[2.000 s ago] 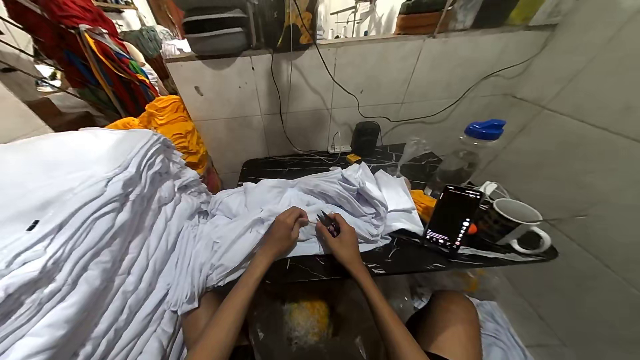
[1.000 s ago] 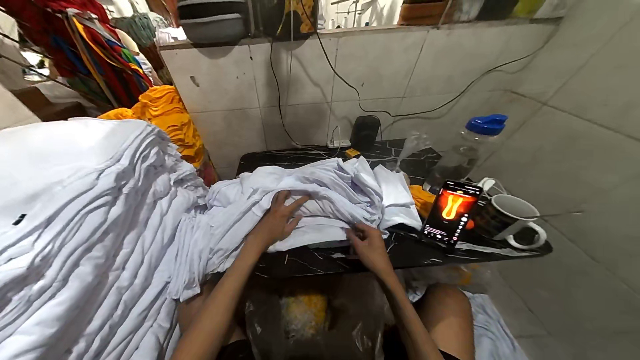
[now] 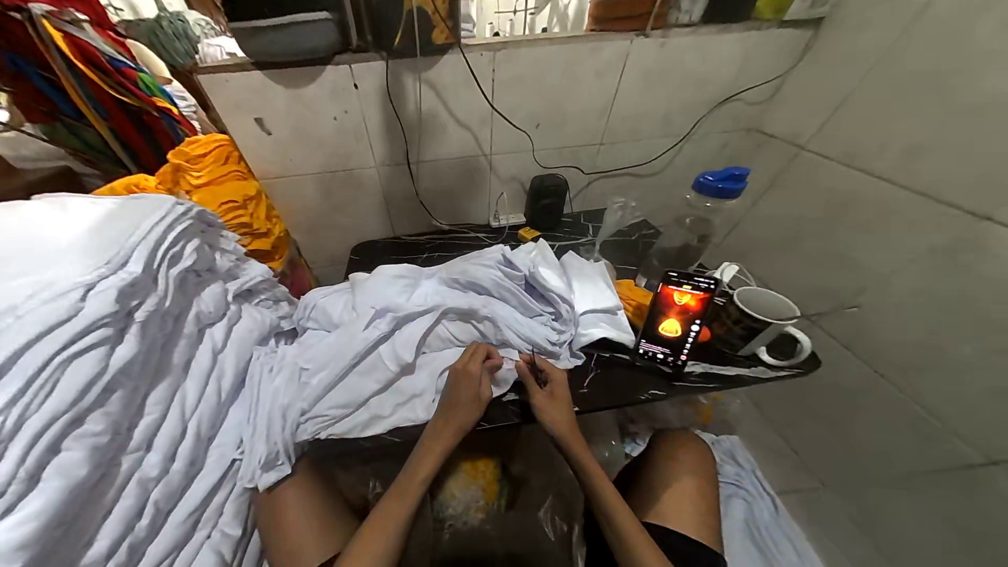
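White fabric pieces [image 3: 394, 315] lie heaped across a black marbled table [image 3: 654, 394]. At the heap's front edge my left hand [image 3: 472, 382] pinches the edge of the white fabric between thumb and fingers. Just right of it, my right hand [image 3: 547, 386] is closed around a small dark pointed tool, perhaps thread snips [image 3: 537, 364], with its tip upward beside the cloth. The tool is mostly hidden by the fingers. The two hands are close together but apart.
A large white fabric pile [image 3: 118, 339] rises at left, before orange fabric [image 3: 224, 197]. On the table stand a lit phone [image 3: 677, 319], a mug [image 3: 760, 319], a blue-lidded bottle [image 3: 689, 228] and a small black speaker [image 3: 546, 201]. A plastic bag [image 3: 472, 488] with scraps sits below.
One second ago my left hand lay spread on the fabric; it has since moved right and down to the cloth's front edge. My right hand has come up beside it. The phone screen shows a different picture.
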